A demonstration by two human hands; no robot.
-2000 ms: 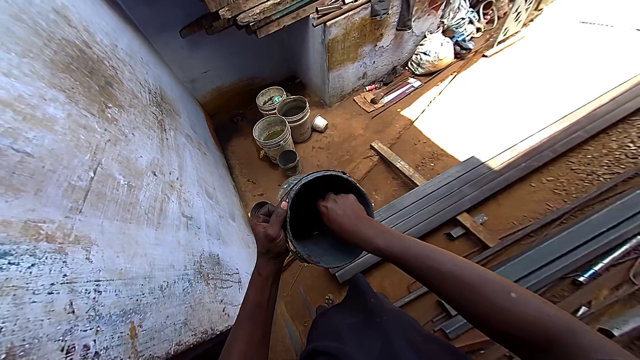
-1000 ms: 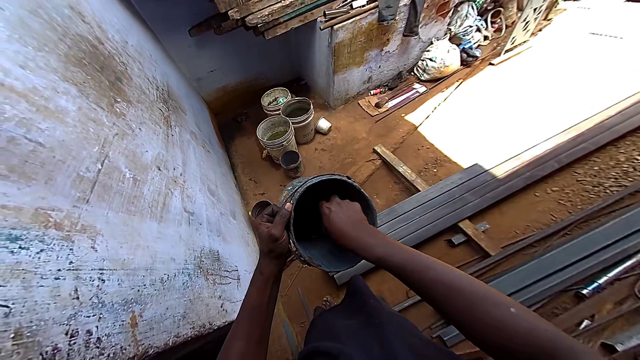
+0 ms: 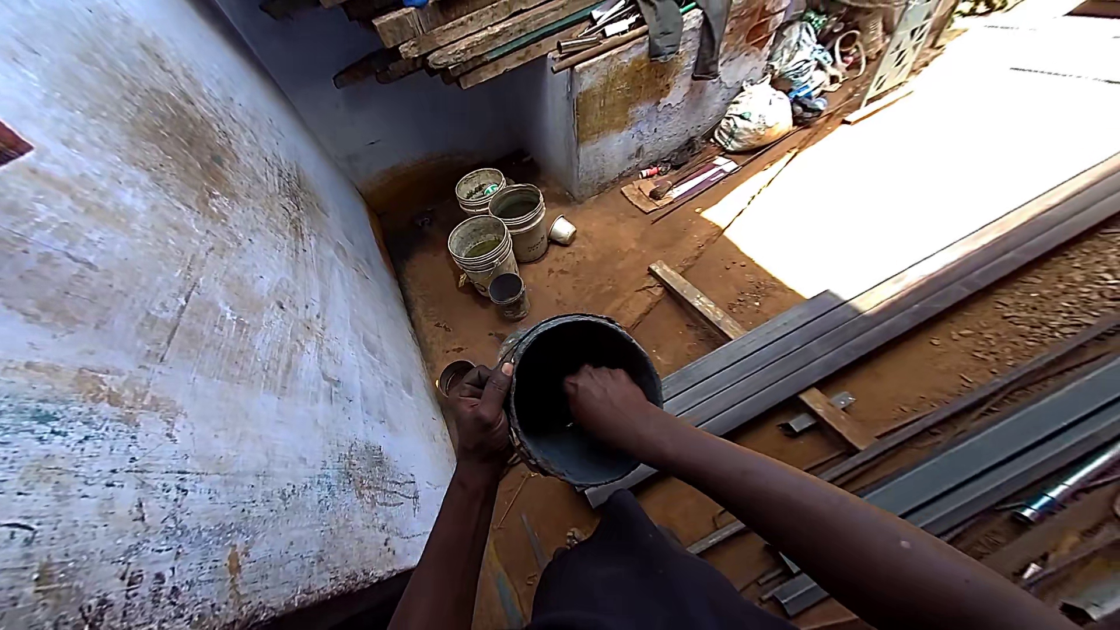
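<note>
A bucket (image 3: 584, 459) with a dark inside is held tilted in front of my body, its mouth facing me. My left hand (image 3: 483, 411) grips its left rim, the thumb over the edge. Inside the mouth is my right hand (image 3: 608, 404), with curled fingers; whether they hold something is hidden in the dark. A small round container (image 3: 456, 376) shows just beyond my left hand, and I cannot tell whether the hand touches it.
A painted wall (image 3: 201, 332) rises close on the left. Several buckets (image 3: 483, 249) and a small dark pot (image 3: 508, 296) stand on the dirt floor ahead. Long metal beams (image 3: 770, 359) lie over a wooden batten (image 3: 700, 302) at right. Timber planks (image 3: 490, 35) jut out overhead.
My right hand stays inside the bucket, with only small shifts of the hand and wrist. My left hand keeps its grip on the rim.
</note>
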